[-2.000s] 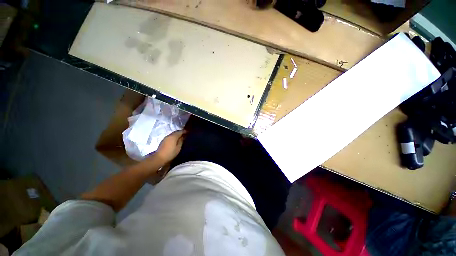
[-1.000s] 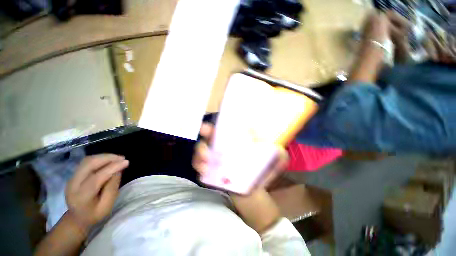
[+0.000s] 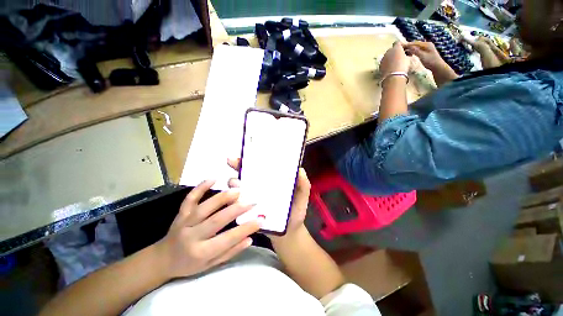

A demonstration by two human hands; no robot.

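A smartphone (image 3: 272, 170) with a bright white screen and a dark edge is upright in front of my torso. My right hand (image 3: 299, 207) holds it from behind and along its right side, with fingertips showing at its left edge. My left hand (image 3: 207, 231) is spread at the phone's lower left, its fingertips over the lower screen; whether they touch it I cannot tell. A long white sheet (image 3: 223, 117) lies on the bench behind the phone. A pile of black units with white bands (image 3: 289, 55) lies beyond the sheet's right side.
A person in a blue denim-like sleeve (image 3: 469, 129) works at the right, near rows of black units (image 3: 441, 43). Black units (image 3: 134, 76) lie at an open carton, upper left. Small white strips (image 3: 165, 122) lie on the bench. A red stool (image 3: 361, 207) and cartons (image 3: 525, 247) stand below.
The view has swung right from the bench. The phone, absent at first, came up in my right hand and is now upright and sharper. My left hand has moved right to the phone's lower screen.
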